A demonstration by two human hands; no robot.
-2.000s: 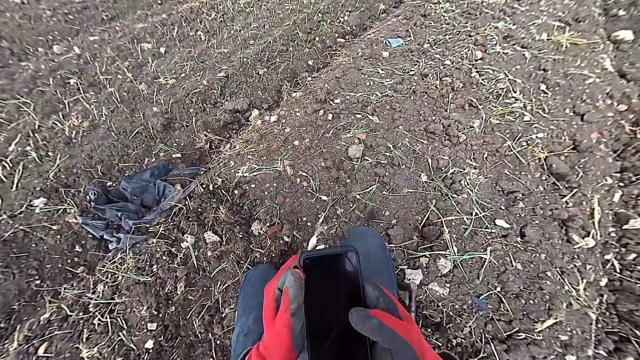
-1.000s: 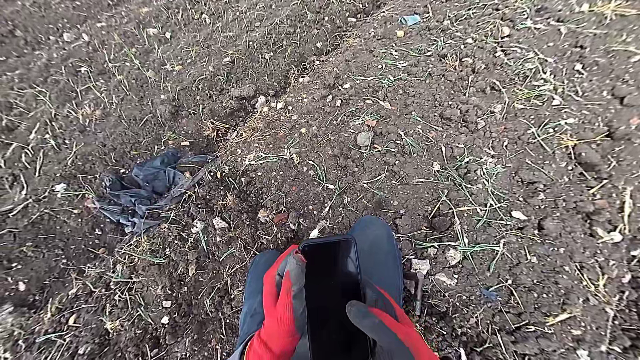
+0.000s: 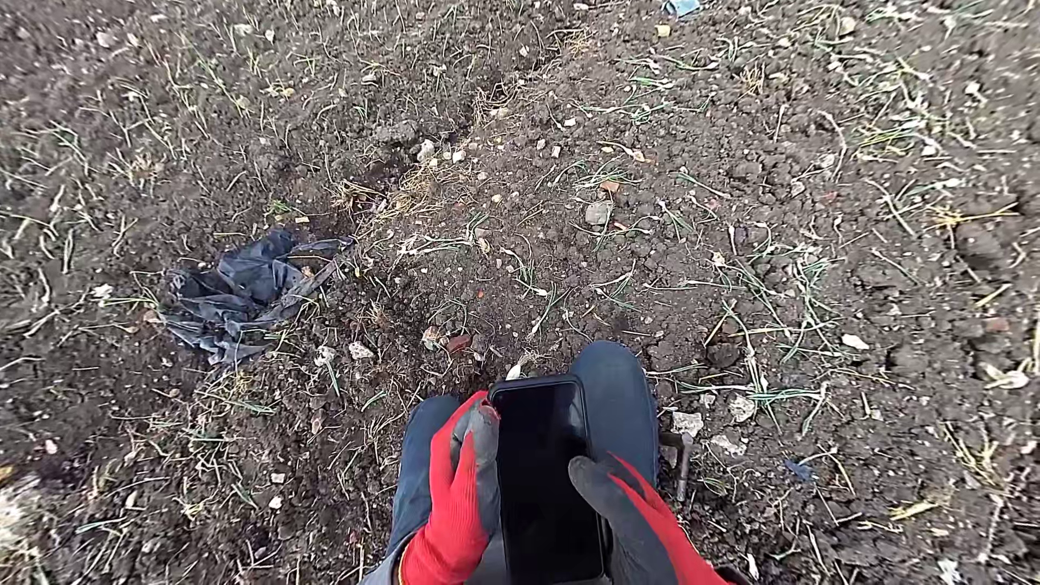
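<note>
A black smartphone [image 3: 546,479] with a dark screen lies upright between my hands, above my lap. My left hand [image 3: 465,487], in a red and grey work glove, grips the phone's left edge. Gloved the same way, my right hand [image 3: 638,516] is at the phone's right edge, its thumb over the screen's edge; its other fingers are hidden. Below the phone are my knees in dark blue trousers [image 3: 615,398]. Just right of the right knee, part of a metal tool [image 3: 683,467] shows against the soil.
A crumpled dark plastic sheet [image 3: 244,296] lies on the soil at the left. Uprooted green shoots [image 3: 764,382], small stones and a grey rock [image 3: 598,213] are scattered over rough ground. A light blue scrap [image 3: 681,7] lies at the top edge.
</note>
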